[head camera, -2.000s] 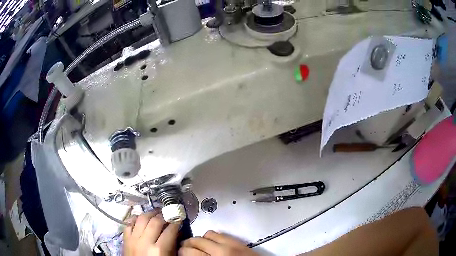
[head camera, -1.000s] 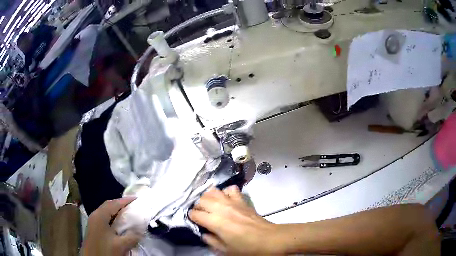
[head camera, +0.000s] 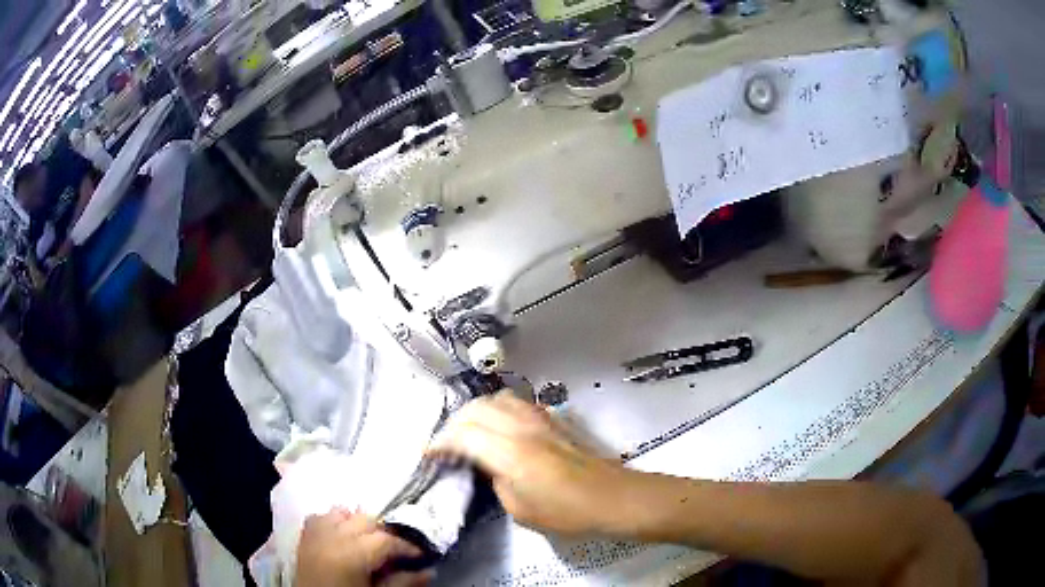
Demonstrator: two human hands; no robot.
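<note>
A black garment with white lining (head camera: 304, 367) lies left of the needle area and in front of it, with black fabric at its left edge. My left hand (head camera: 350, 553) holds its near edge at the bottom of the view, partly cut off. My right hand (head camera: 516, 459) grips a dark edge of the fabric just in front of the presser foot area, fingers bent over it. The cream-white sewing machine (head camera: 550, 172) stands behind. The needle and presser foot are hidden by the tension knob (head camera: 486, 353), fabric and fingers.
Black thread snips (head camera: 690, 360) lie on the bed to the right. A brown-handled tool (head camera: 809, 278) lies under a handwritten paper (head camera: 779, 132). A pink pad (head camera: 969, 261) is at the right. Brown cardboard (head camera: 140, 430) extends at the left.
The view has swung left, showing more of the garment. Both hands have come back from the needle area with the fabric; my left hand moved towards my right hand and the fabric edge between them.
</note>
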